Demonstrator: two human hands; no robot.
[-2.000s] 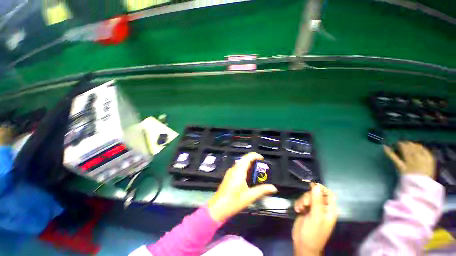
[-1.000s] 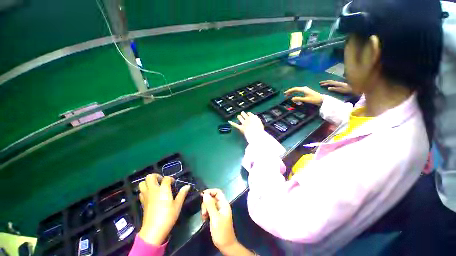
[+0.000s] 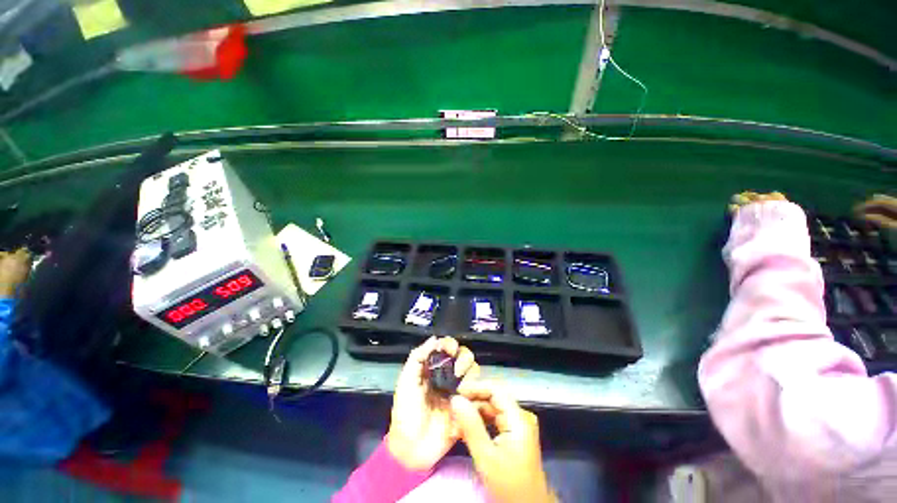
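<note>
My left hand holds a dark smartwatch unit upright in its fingers, in front of the bench edge. My right hand is beside it, its fingertips at the lower right of the watch; whether they pinch something small cannot be seen. The black foam tray lies on the green mat behind my hands. Its back row holds several dark-faced watches. Its front row holds several watches showing white patterns, and the front right pocket is empty. Another tray layer shows beneath it.
A white power supply with red digits and black cables on top stands left. A watch lies on a paper note. A black lead loops at the bench edge. A pink-sleeved neighbour's arm reaches over trays right; a blue-sleeved person is left.
The view has swung back left from the neighbour to my tray. My hands have moved from the tray's right end to before its front edge, with a watch now held up.
</note>
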